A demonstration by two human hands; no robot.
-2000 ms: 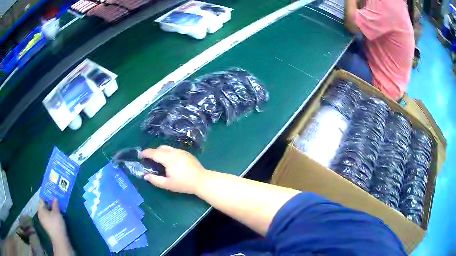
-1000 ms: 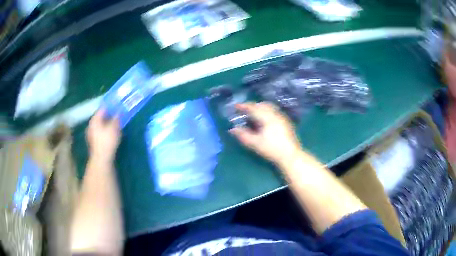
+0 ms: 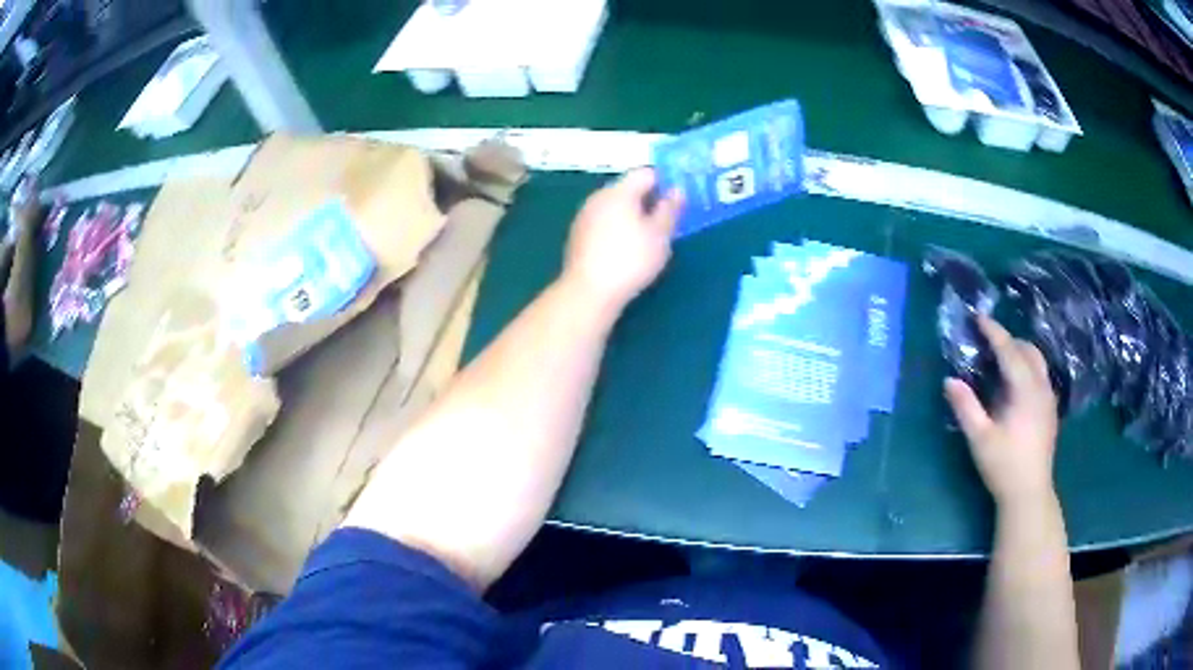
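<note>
My left hand (image 3: 623, 236) holds a blue leaflet (image 3: 735, 168) with a printed code by its left end, above the bench beside the pale rail. A fanned stack of blue leaflets (image 3: 814, 353) lies on the green bench between my hands. My right hand (image 3: 1010, 403) has its fingers and thumb around a black bundle in clear plastic (image 3: 962, 308), low over the bench. A pile of similar black bundles (image 3: 1106, 327) lies just right of it, running toward the right edge of the picture.
Torn brown wrapping (image 3: 380, 380) lies at the left with a blue leaflet (image 3: 308, 278) on it. White trays (image 3: 504, 39) stand on the green belt beyond the white rail (image 3: 903, 190). Pink bagged items (image 3: 94, 262) and part of another person's arm (image 3: 18, 282) show at far left.
The view has swung left, bringing the brown wrapping fully into sight and putting the carton of bundles mostly out of view. My left hand still holds a leaflet and my right hand still holds a bundle.
</note>
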